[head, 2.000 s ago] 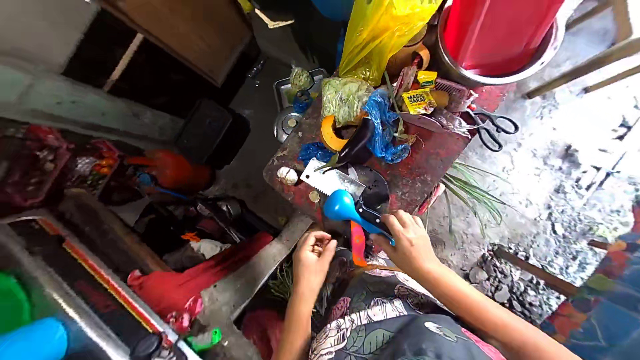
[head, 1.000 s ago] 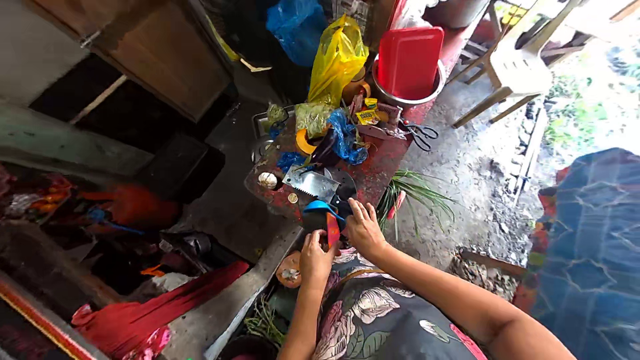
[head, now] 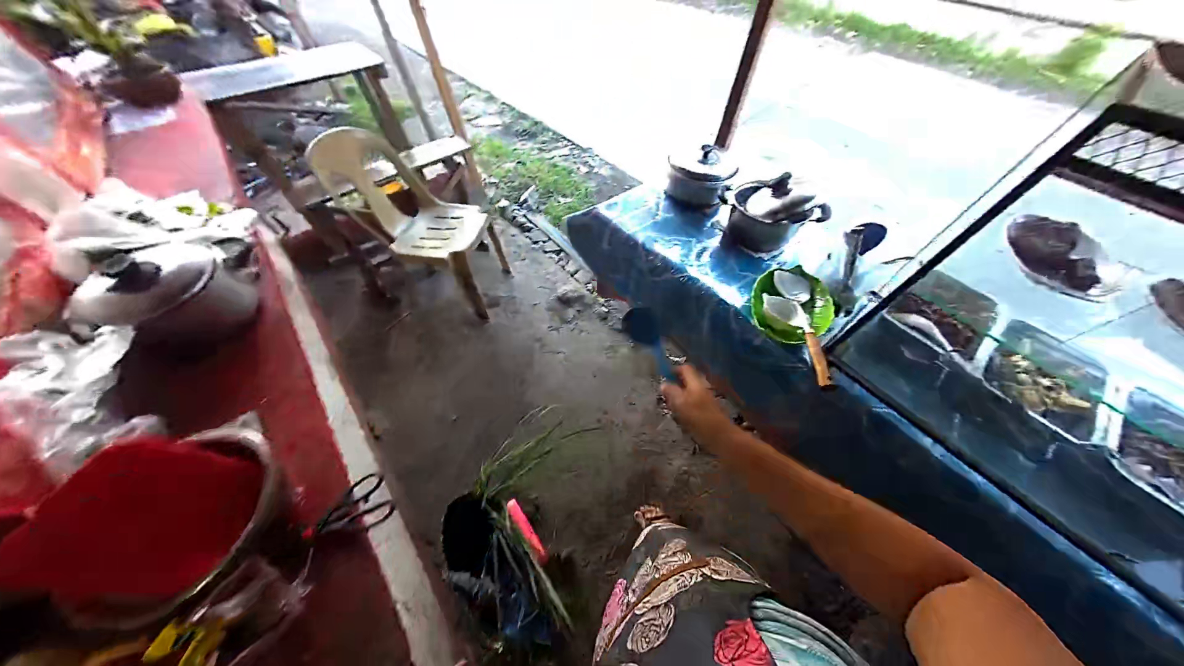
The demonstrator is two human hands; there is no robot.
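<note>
My right hand (head: 696, 400) is closed around the handle of a blue ladle (head: 644, 331), held out over the floor beside the table with the blue plastic cover (head: 629, 242). Only the right arm shows; my left hand is out of the picture. To the right of the ladle, a green leaf-shaped dish (head: 760, 314) on that table holds spoons, one of them with a wooden handle (head: 818, 359). Behind the dish stand a lidded metal pot (head: 696, 185) and a darker pot (head: 760, 231) with its lid tilted. Another ladle (head: 864, 239) stands near them.
A glass display case (head: 980, 277) with food trays takes up the right side. On the left, a red counter (head: 314, 407) bears a lidded pot (head: 176, 301), a basin with a red item (head: 139, 518) and scissors (head: 359, 507). A plastic chair (head: 435, 227) and a leafy bundle (head: 518, 546) stand between.
The view has swung far to the right, to the blue-covered table. My right hand, earlier near my left hand over the red table, now reaches forward with the blue ladle. My left hand has left the view.
</note>
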